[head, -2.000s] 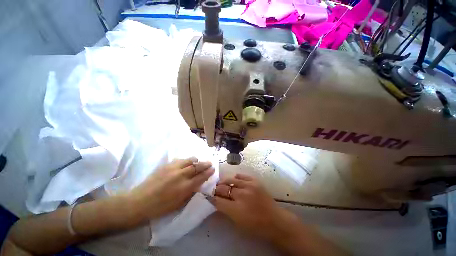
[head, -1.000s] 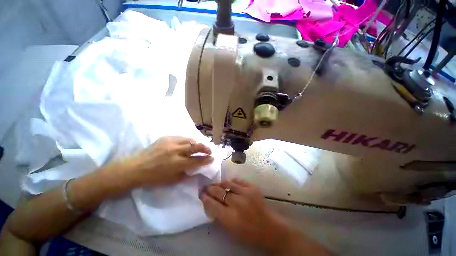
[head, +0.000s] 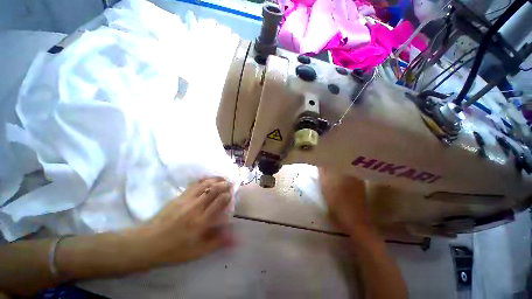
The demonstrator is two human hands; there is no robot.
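The white garment piece [head: 116, 122] lies crumpled in a heap left of the cream HIKARI sewing machine [head: 385, 140], its edge running under the presser foot area. My left hand [head: 201, 213] holds the fabric edge just left of and below the needle, fingers bent and partly blurred. My right hand [head: 344, 198] is under the machine arm at the folded white slips [head: 309, 185]. Its fingers are hidden or blurred, so I cannot tell whether it grips one. The slips are partly covered by the hand.
Bright pink fabric [head: 344, 35] lies behind the machine. A black switch [head: 462, 267] is at the table edge, lower right, with white pieces [head: 501, 257] beside it. Cables and a thread stand rise at the upper right. A dark seam line crosses the machine bed.
My right hand has left the fabric below the needle and moved right, under the machine arm to the slips. My left hand stays on the fabric. The view has shifted and tilted.
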